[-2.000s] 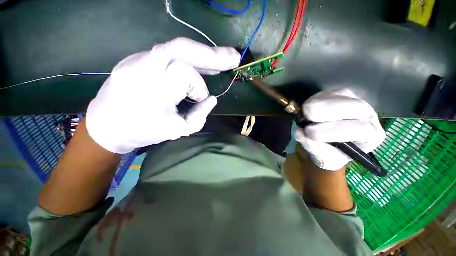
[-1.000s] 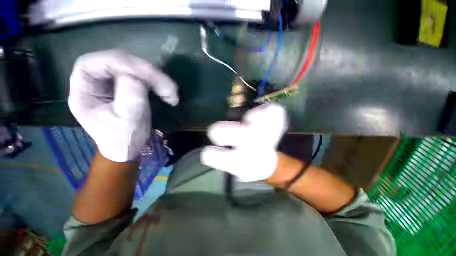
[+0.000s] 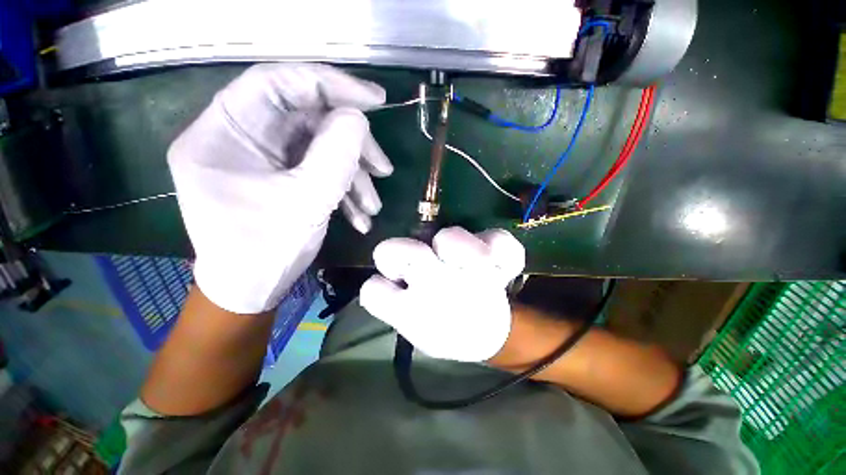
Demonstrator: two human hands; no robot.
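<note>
The silver motor unit (image 3: 315, 35) lies across the top, with a black end bracket (image 3: 626, 42) and round grey cap (image 3: 670, 42). My gloved left hand (image 3: 269, 172) pinches solder wire (image 3: 401, 103), its end at a small terminal (image 3: 436, 90) on the unit's lower edge. My gloved right hand (image 3: 445, 288) holds the soldering iron (image 3: 433, 172) upright, its tip at that terminal. A white wire (image 3: 478, 167) runs from the terminal to the circuit board (image 3: 566, 218), seen edge-on. Blue wires (image 3: 568, 153) and red wires (image 3: 634, 144) also reach the board or unit.
The work lies on a dark green mat (image 3: 733, 186). A blue basket (image 3: 148, 292) is below the edge at left, a green basket (image 3: 788, 362) at lower right. A carton (image 3: 663, 315) stands beside it. A black holder with yellow (image 3: 838, 79) is at upper right.
The view has shifted and shows more of the unit. My right hand has moved the iron from the board to the terminal. My left hand has let the board go and moved up to the terminal with solder wire.
</note>
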